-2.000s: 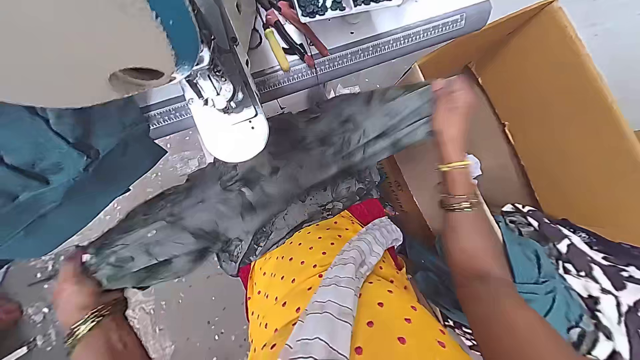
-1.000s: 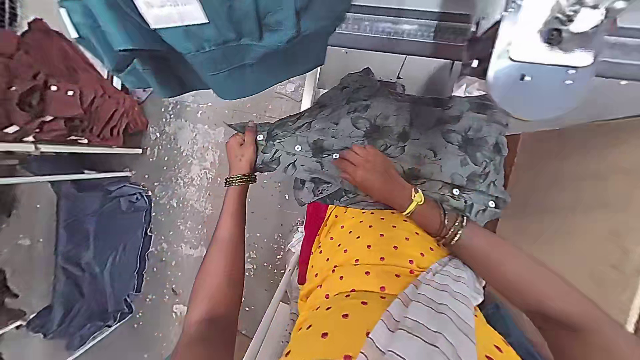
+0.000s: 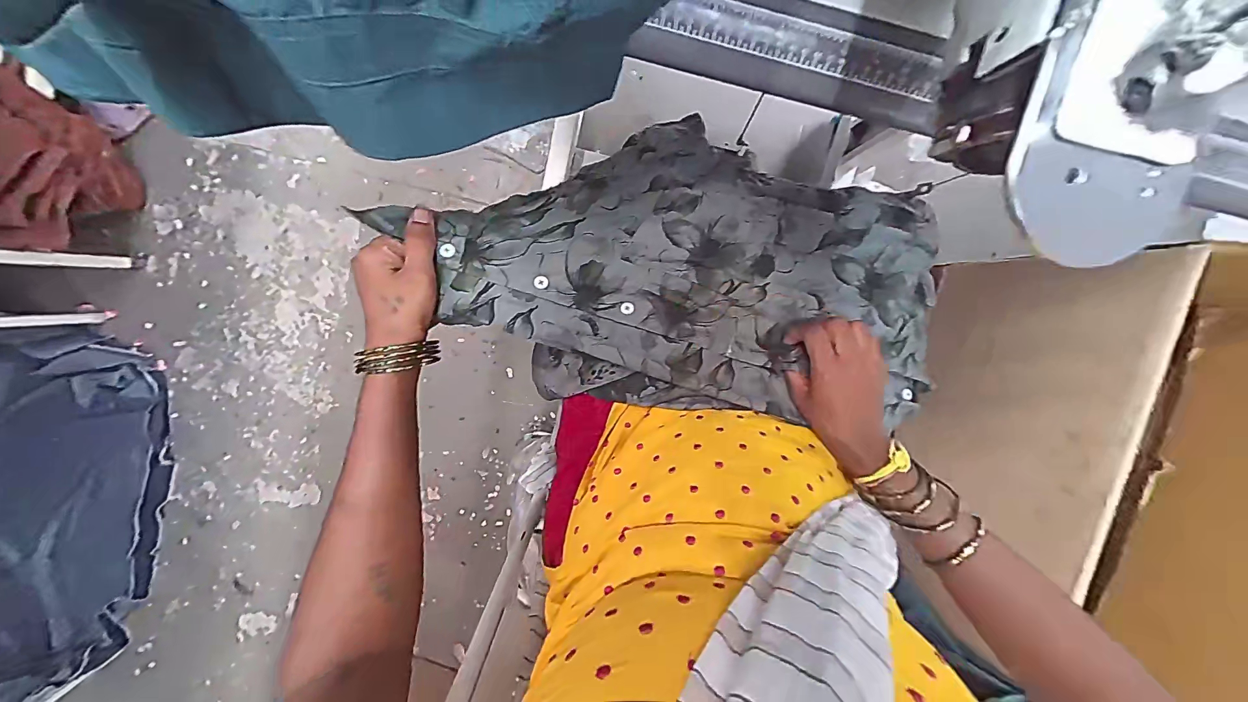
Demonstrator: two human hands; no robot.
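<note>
A grey floral-print garment (image 3: 682, 263) with several white buttons along its front edge lies spread over my lap. My left hand (image 3: 398, 278) grips its left end near one button, the thumb on top and a pointed corner sticking out beyond the fist. Lower right on the cloth, my right hand (image 3: 840, 380) pinches a fold between thumb and fingers. A button (image 3: 627, 308) shows between the two hands, and another lies beside the right wrist. The underside of the garment is hidden.
Teal cloth (image 3: 390, 68) hangs at the upper left. The sewing machine's metal head (image 3: 1102, 185) is at upper right, above a cardboard box (image 3: 1053, 390). Dark blue cloth (image 3: 78, 497) and reddish-brown cloth (image 3: 58, 166) lie at the left.
The garment was stretched between both hands at first; it now lies on my lap with buttons showing. Since one second ago, my right hand has moved rightward along it. The view has shifted.
</note>
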